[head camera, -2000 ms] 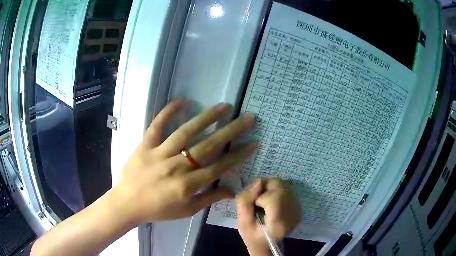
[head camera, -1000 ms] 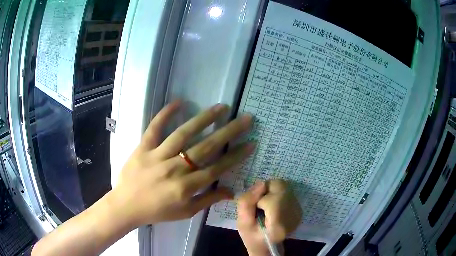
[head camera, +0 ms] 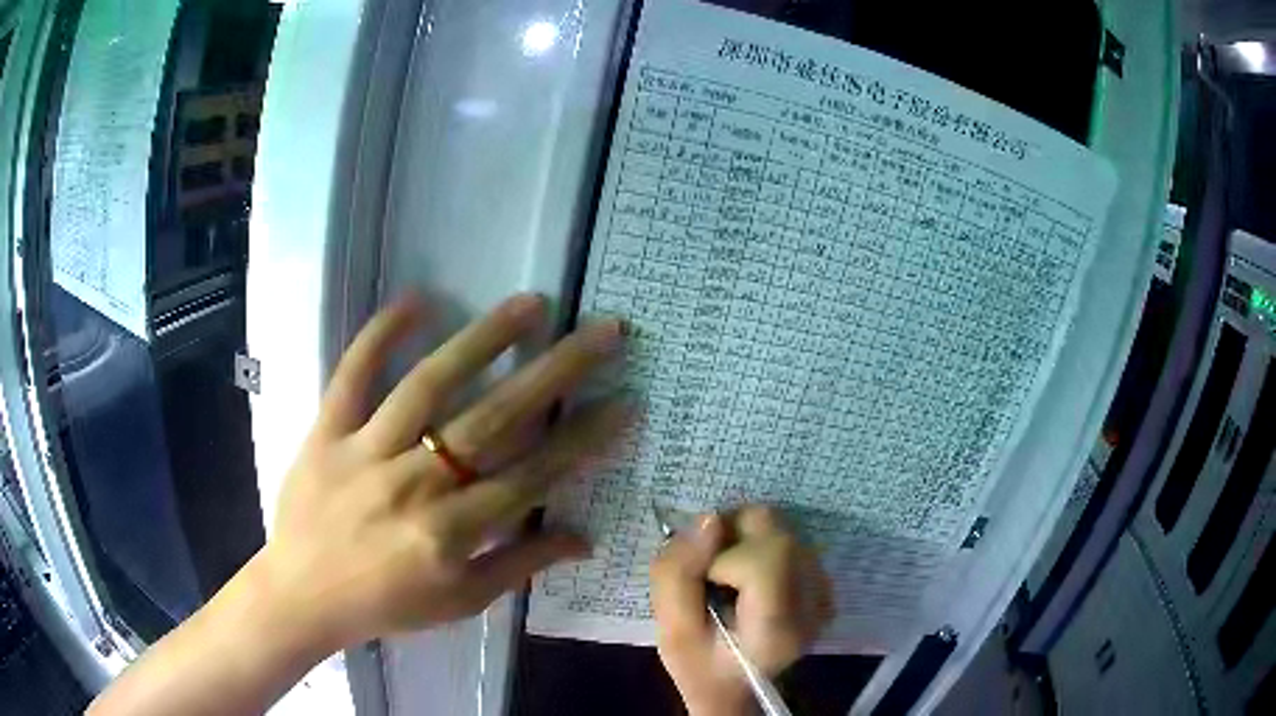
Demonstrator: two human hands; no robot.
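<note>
A white record sheet [head camera: 840, 322] with a dense printed table and Chinese heading lies on the dark window of a machine door [head camera: 483, 182]. My left hand [head camera: 434, 469] is bare, with a ring, spread flat on the pale door frame; its fingertips rest on the sheet's left edge. My right hand [head camera: 742, 595] is closed around a thin pen [head camera: 749, 660] low on the sheet. The pen tip is at the lower left rows of the table.
Another printed sheet [head camera: 119, 154] hangs on a dark window at the left. A small metal catch [head camera: 248, 371] sits on the frame edge. Pale cabinets [head camera: 1168, 560] with dark slots stand at the right.
The view has shifted, so the sheet and door sit further left. My right hand has moved right relative to my left hand, and the pen tip now shows. The left hand stays spread on the frame.
</note>
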